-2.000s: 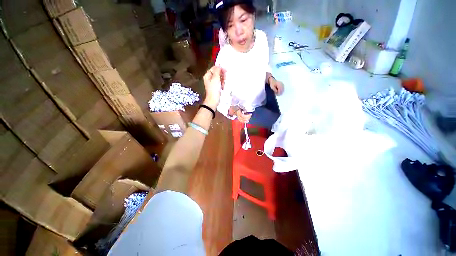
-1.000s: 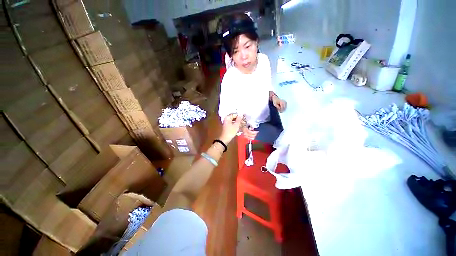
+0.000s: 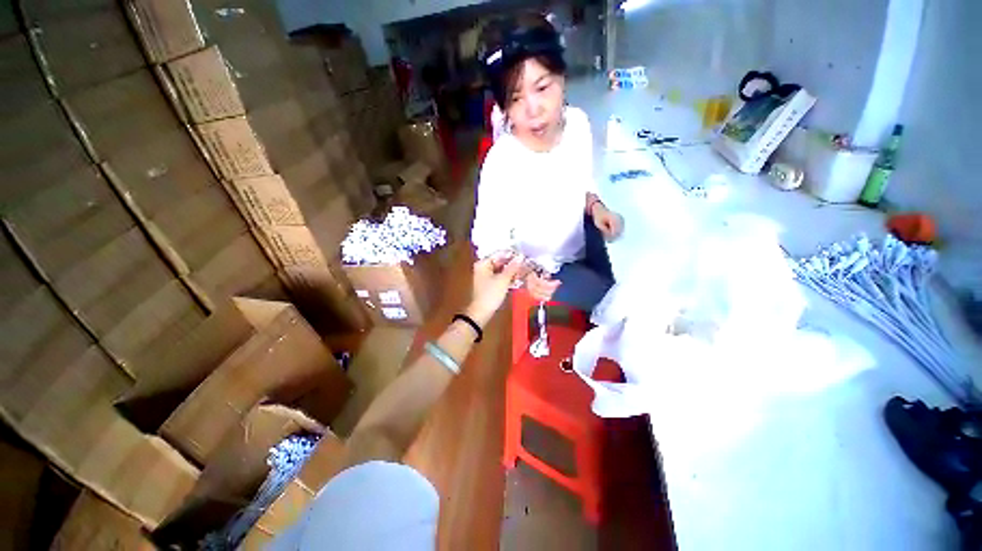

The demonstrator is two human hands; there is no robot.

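Note:
My left hand [image 3: 495, 278] reaches forward from the lower left, with a black band and a pale bracelet on the wrist. Its fingertips are close together beside the hand of a seated person [image 3: 541, 286]. A white cable [image 3: 541, 331] hangs down from that person's hand, above a red stool. The picture is too blurred to tell whether my fingers touch or hold the cable's upper part. My right hand is not in view.
A white bench [image 3: 743, 474] runs along the right with a crumpled white bag [image 3: 700, 323], a grey-white cable bundle [image 3: 872, 285] and black items [image 3: 937, 447]. Beside the bench stands a red stool [image 3: 562, 393]. Cartons [image 3: 382, 293] with cables stand left.
My left hand was raised in front of the person's chest, then came down beside their hand. Since the middle frame it has stayed near there. The view has shifted a little.

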